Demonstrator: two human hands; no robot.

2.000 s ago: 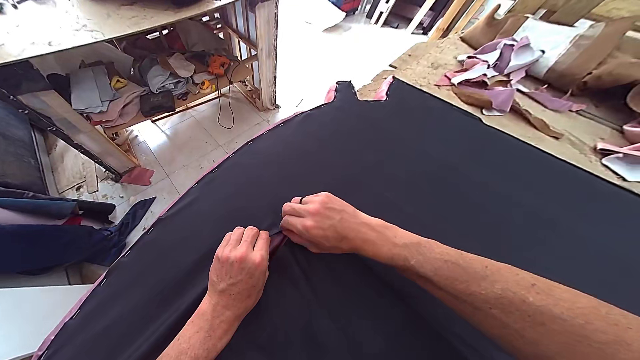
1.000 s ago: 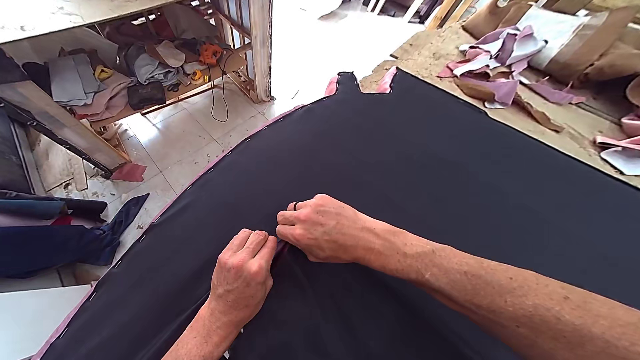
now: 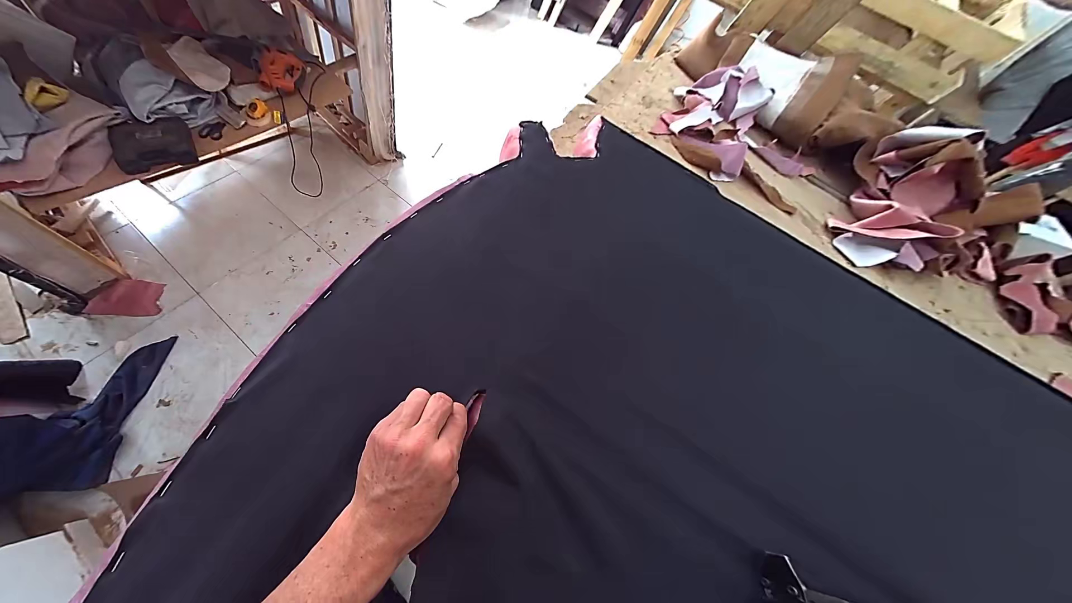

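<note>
Black fabric (image 3: 636, 318) is spread over a large panel with a curved left edge, where a line of staples runs beside a pink border (image 3: 314, 295). My left hand (image 3: 412, 465) is closed on a pinched fold of this fabric near the middle. Just right of its fingers, a short slit (image 3: 476, 410) shows pink material under the black. Creases spread from there to the lower right. At the bottom right a dark metal tool (image 3: 780, 576) is partly in view on the fabric; what holds it is hidden. My right hand is out of view.
Pink and brown fabric scraps (image 3: 913, 197) lie on a wooden board (image 3: 804, 197) at the right. On a shelf at the upper left are cloth pieces, an orange corded power tool (image 3: 280, 69) and a yellow tape measure (image 3: 256, 109). Dark blue cloth (image 3: 79, 444) lies on the tiled floor.
My right hand has left the fold and gone out of view, uncovering the slit. My left hand stays on the fabric. The dark metal tool has come into view at the bottom right.
</note>
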